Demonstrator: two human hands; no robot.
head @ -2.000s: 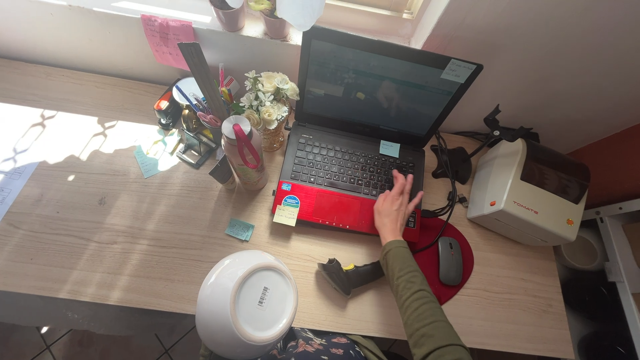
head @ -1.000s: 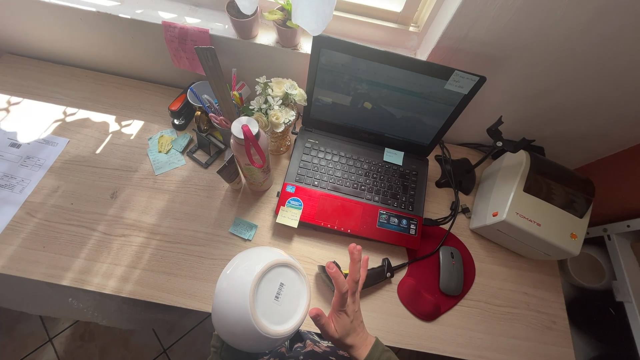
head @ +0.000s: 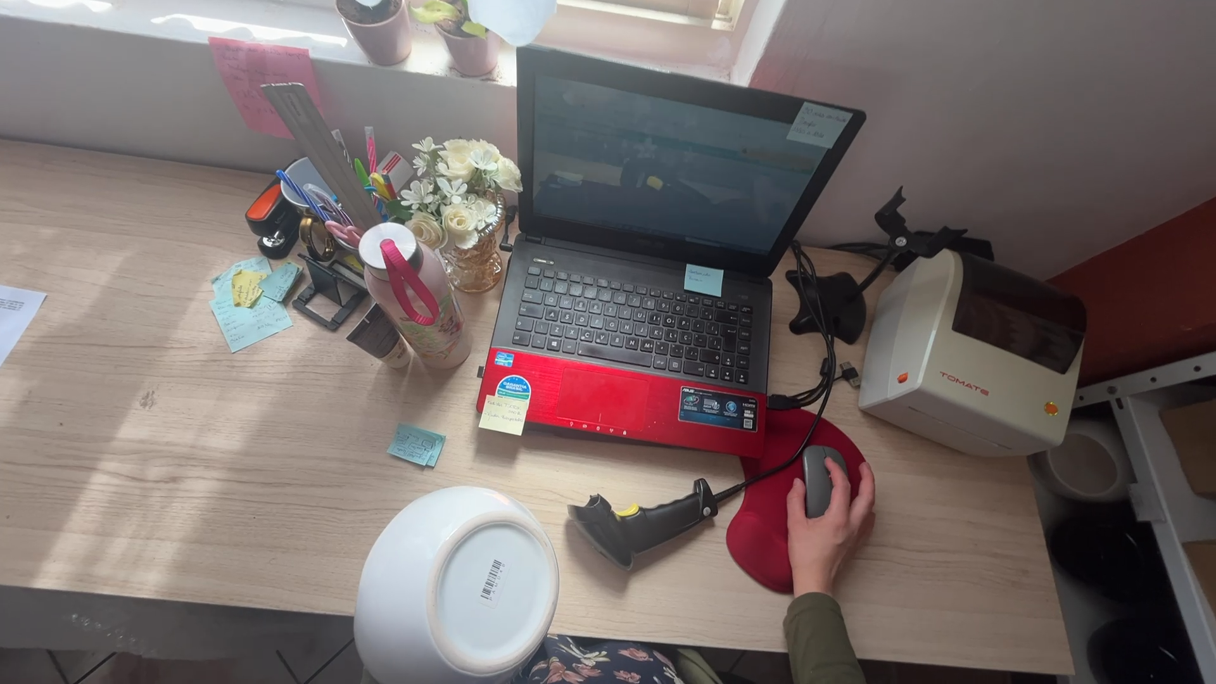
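My right hand (head: pixel 825 527) rests over a grey computer mouse (head: pixel 819 480) on the red mouse pad (head: pixel 760 546). A white ceramic bowl (head: pixel 399 570) is tipped with its base and barcode label toward me at the lower middle; my left hand is out of sight, so its hold cannot be seen. Between bowl and pad lies a black barcode scanner (head: pixel 655 527) with a yellow trigger. Behind stands an open laptop (head: pixel 617 399) with a red palm rest, its screen dark with reflections.
A white label printer (head: pixel 950 380) and a black stand (head: pixel 828 304) are at the right. Left of the laptop are a bottle (head: pixel 418 313), a vase of white flowers (head: pixel 475 256), a metal ruler (head: pixel 323 152), a stapler (head: pixel 274 218) and sticky notes (head: pixel 249 309). Cables run beside the laptop.
My right hand was at the laptop keyboard, then raised with spread fingers near the bowl and scanner; now it is on the mouse. The bowl stays tipped at the lower middle.
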